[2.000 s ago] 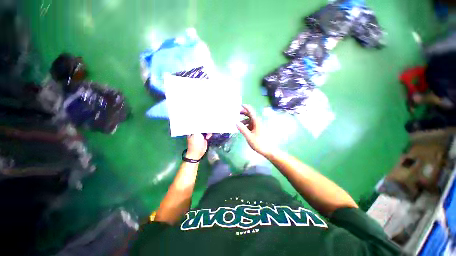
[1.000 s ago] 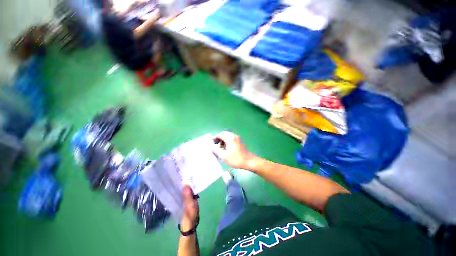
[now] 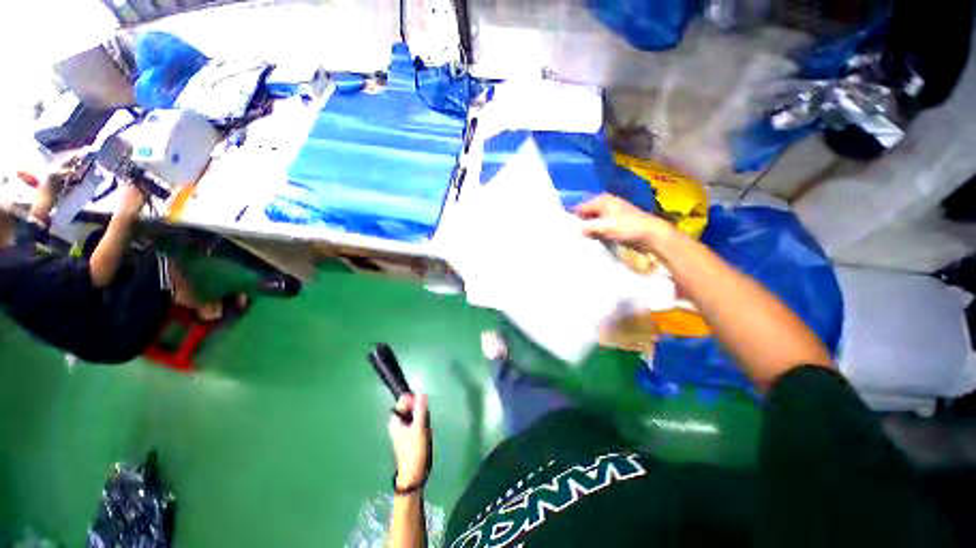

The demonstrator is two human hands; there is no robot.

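White paper sheets (image 3: 535, 262), glaring and blank, hang tilted from my right hand (image 3: 619, 223) over the near edge of the white table. My right hand is closed on their right side. My left hand (image 3: 410, 420) is low over the green floor, closed on a dark, stick-like black object (image 3: 387, 369) that points up and away. I cannot tell exactly what it is. Blue plastic bags (image 3: 380, 161) lie flat on the white table (image 3: 252, 193); part of another blue stack is hidden behind the sheets.
A person (image 3: 80, 289) sits on a red stool (image 3: 182, 340) at the table's left, by a white box-shaped device (image 3: 171, 145). A large blue sack (image 3: 776, 268) and a yellow bag (image 3: 669, 193) are at the right. A dark plastic-wrapped bundle (image 3: 131, 508) lies on the floor.
The view has swung to the table. The sheets have left my left hand and are held by my right hand alone. My left hand now shows a black object.
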